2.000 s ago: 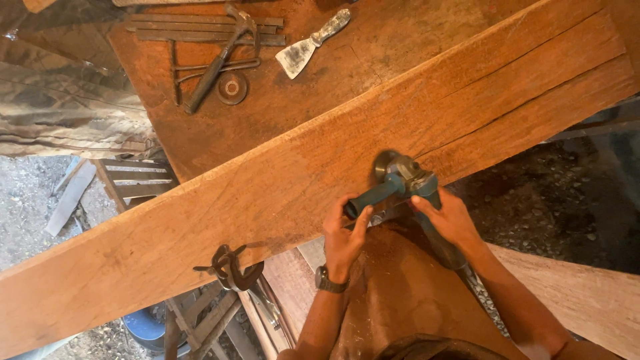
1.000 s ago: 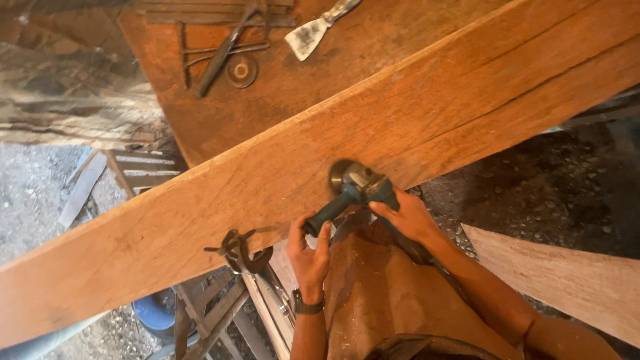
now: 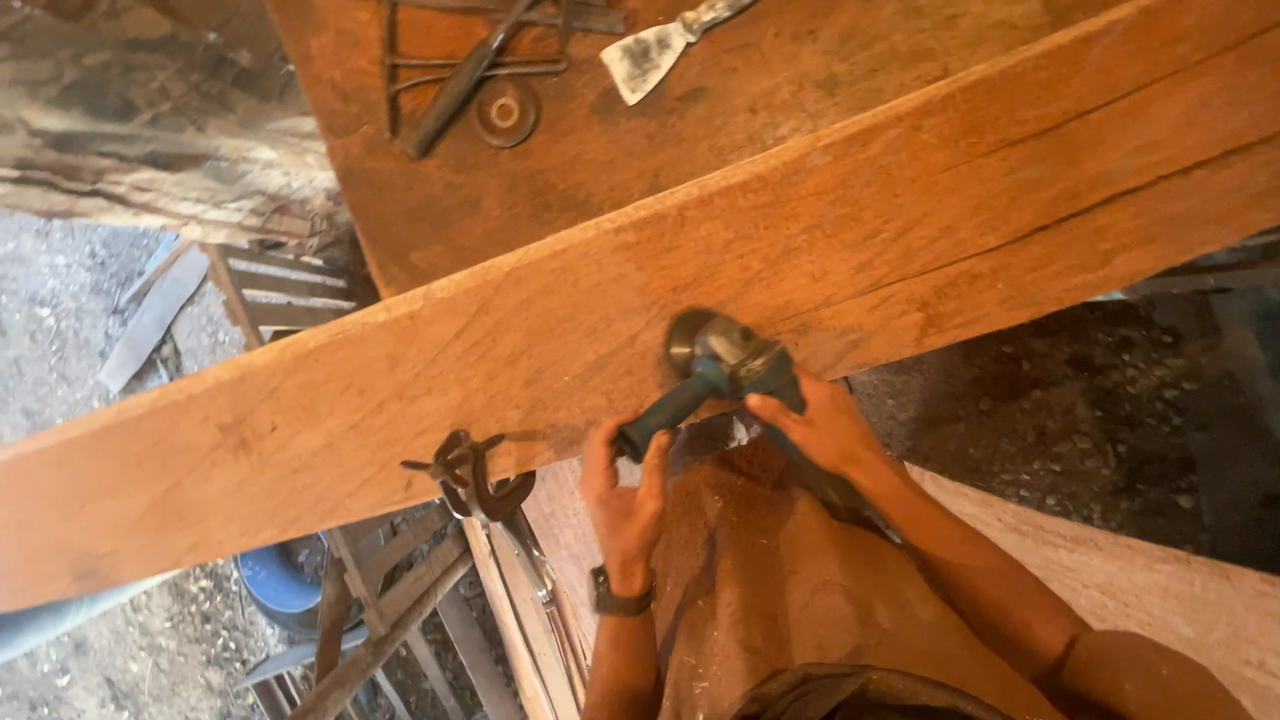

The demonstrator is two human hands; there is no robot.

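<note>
A long wooden plank (image 3: 560, 330) runs diagonally across the view. An angle grinder (image 3: 745, 360) rests with its round disc on the plank's face, near the edge closest to my body. My left hand (image 3: 628, 490), with a watch on its wrist, grips the grinder's side handle. My right hand (image 3: 825, 425) is closed around the grinder's body. Left of my left hand, a dark metal clamp (image 3: 470, 475) sits at the plank's near edge. The disc's underside is hidden.
Beyond the plank, a wooden worktable (image 3: 450, 220) bears a putty knife (image 3: 650, 60), a hammer (image 3: 465, 85), a spare disc (image 3: 506, 112) and metal bars. Wooden slatted frames (image 3: 400, 590) and a blue container (image 3: 285, 580) stand below left. Another board (image 3: 1110, 560) lies at lower right.
Both hands and the grinder have moved left along the plank, toward the clamp, since the earliest frame. The view has shifted somewhat too.
</note>
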